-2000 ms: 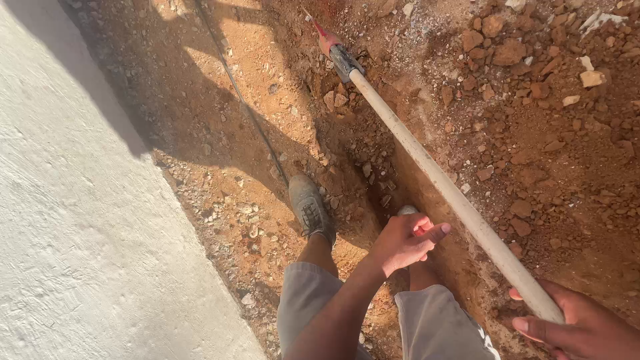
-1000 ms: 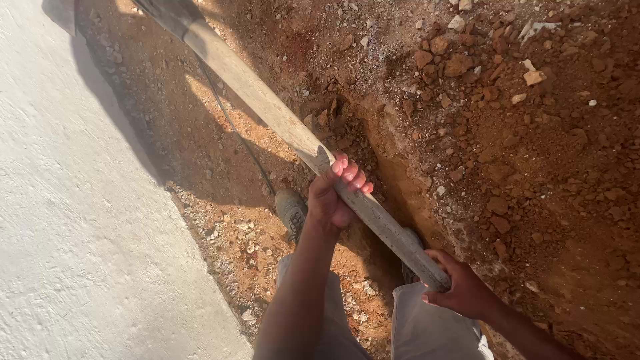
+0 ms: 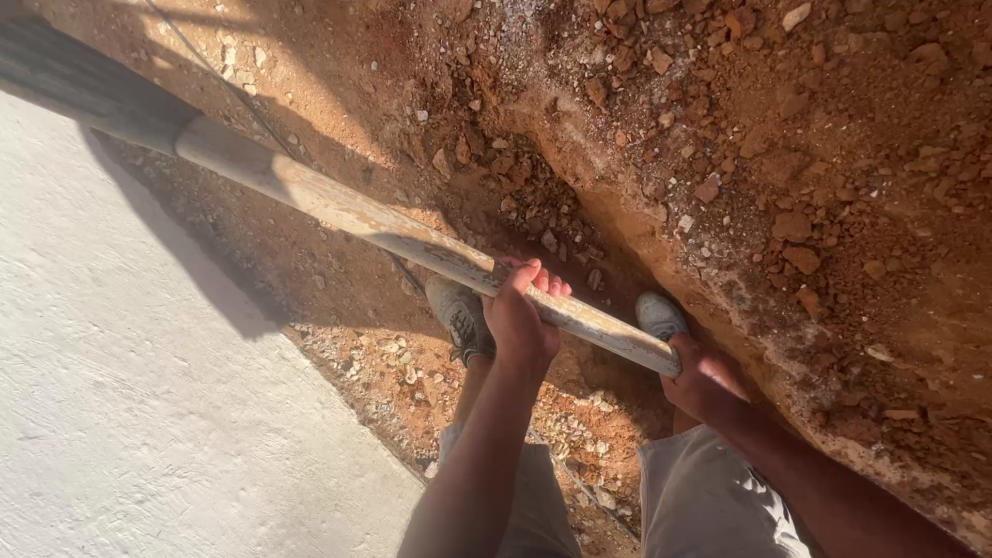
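A long wooden tool handle (image 3: 349, 213) runs from the upper left down to the lower middle. Its upper end sits in a dark sleeve or socket (image 3: 101, 89), and the tool's head is out of view. My left hand (image 3: 523, 310) is closed round the handle's lower part, fingers curled over it. At the butt end, my right hand (image 3: 701, 376) grips the wood. Both shoes show beneath the handle, the left one (image 3: 459, 314) on the dirt and the right one (image 3: 659, 316) in the trench.
A narrow trench (image 3: 612, 232) in reddish soil passes by my right foot. Loose clods and stones (image 3: 798, 232) lie along its right side. A white rough wall (image 3: 170, 387) fills the lower left. A thin cable or rod (image 3: 225, 77) crosses the ground behind the handle.
Two seconds ago my left hand was off the handle; it now holds it. The handle's far end has swung left and up toward the camera, its head leaving the view.
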